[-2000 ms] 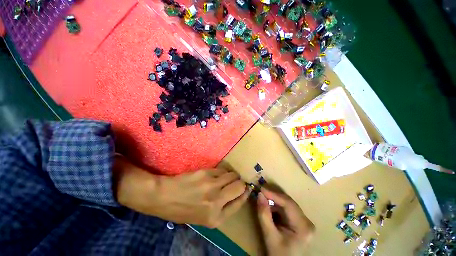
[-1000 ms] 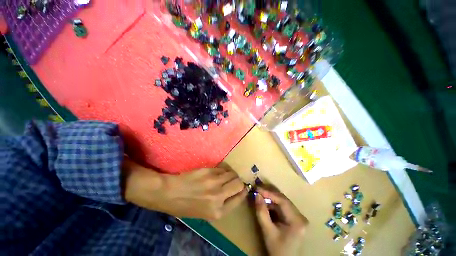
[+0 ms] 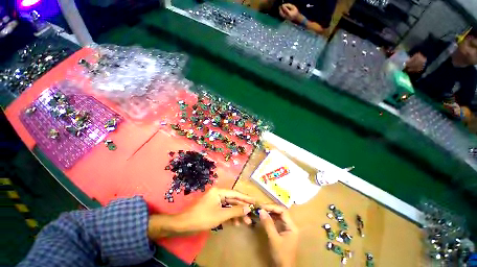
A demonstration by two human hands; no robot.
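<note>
My left hand (image 3: 222,211) reaches in from the lower left in a checked sleeve, fingers bent. My right hand (image 3: 278,229) comes from below, its thumb and fingers meeting my left fingertips. Between them they hold a tiny dark module (image 3: 255,210) with a bit of yellow, just above the brown board (image 3: 219,245); the fingers hide most of it. A heap of small black pieces (image 3: 192,171) lies on the red mat (image 3: 117,180). Loose green modules (image 3: 339,235) lie on the board at the right.
A white box (image 3: 285,182) holds a red-orange tube; a bottle (image 3: 327,177) lies beside it. A clear tray of modules (image 3: 217,128), a purple tray (image 3: 68,130) and crumpled clear trays (image 3: 125,70) lie behind. People's hands show across the green line (image 3: 314,120).
The camera view has tilted up and widened, showing the far line and people. My hands stay together, and the fingers of my left hand have shifted around the small module.
</note>
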